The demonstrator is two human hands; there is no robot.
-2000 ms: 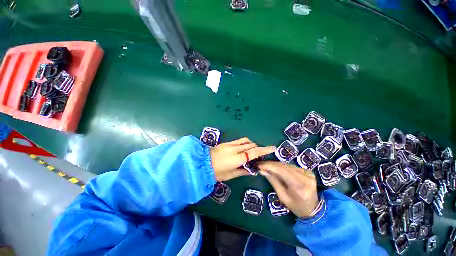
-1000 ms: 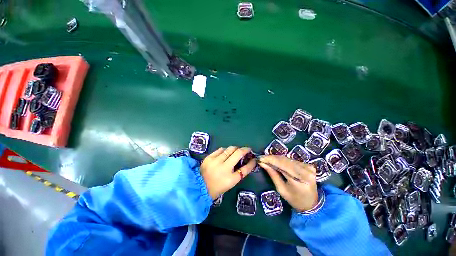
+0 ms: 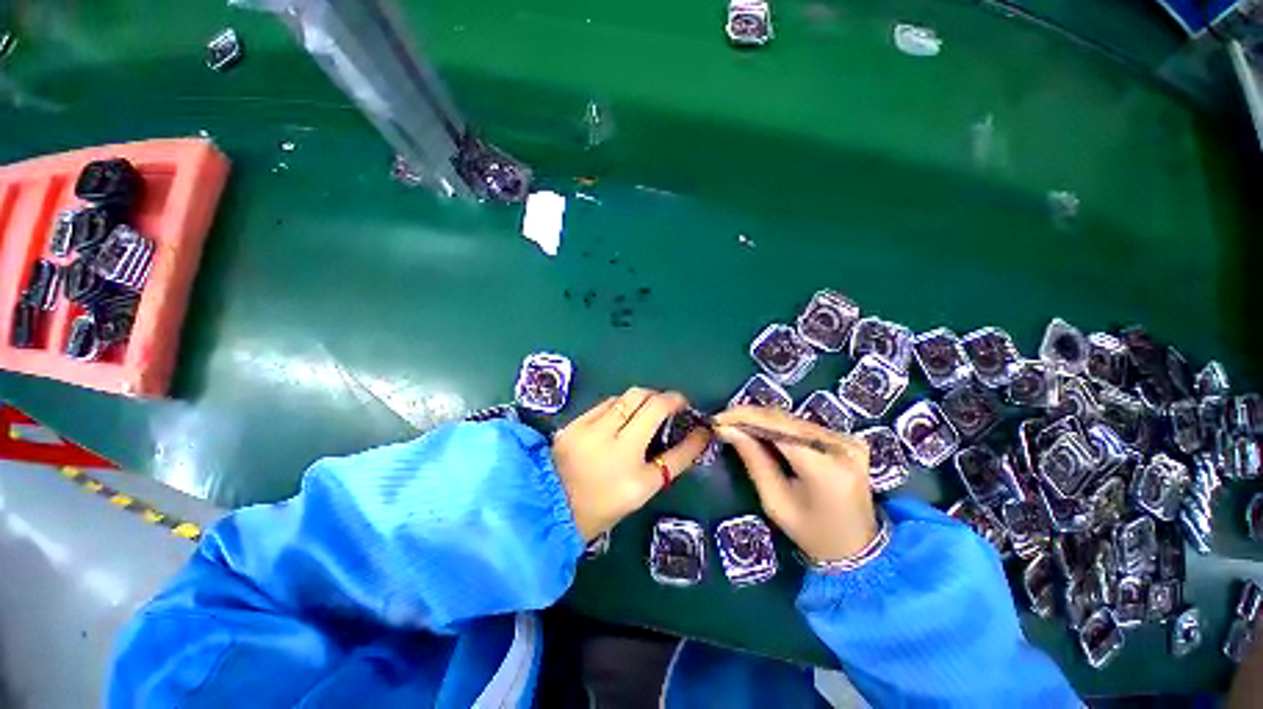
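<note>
My left hand (image 3: 619, 454) holds a dark watch-style housing (image 3: 676, 434) between thumb and fingers, near the bench's front edge. My right hand (image 3: 810, 485) grips slim grey metal tweezers (?) (image 3: 792, 438) like a pen; their tip meets the housing, and the exact contact is too small to tell. Two loose housings lie below the hands, one (image 3: 677, 551) beside another (image 3: 747, 549). A housing (image 3: 544, 381) lies above my left wrist. Tiny black parts (image 3: 621, 316) are scattered ahead of the hands.
A large pile of housings (image 3: 1073, 457) spreads over the right side. A salmon-pink tray (image 3: 190, 263) with black parts stands at left. A plastic-wrapped post (image 3: 381, 90) and white scrap (image 3: 544, 222) are ahead. One housing (image 3: 748, 21) lies on the far belt.
Two seconds ago my left fingers stretched over the held housing; now they are curled around it. The tool shows clearly now in my right hand. The view has shifted slightly.
</note>
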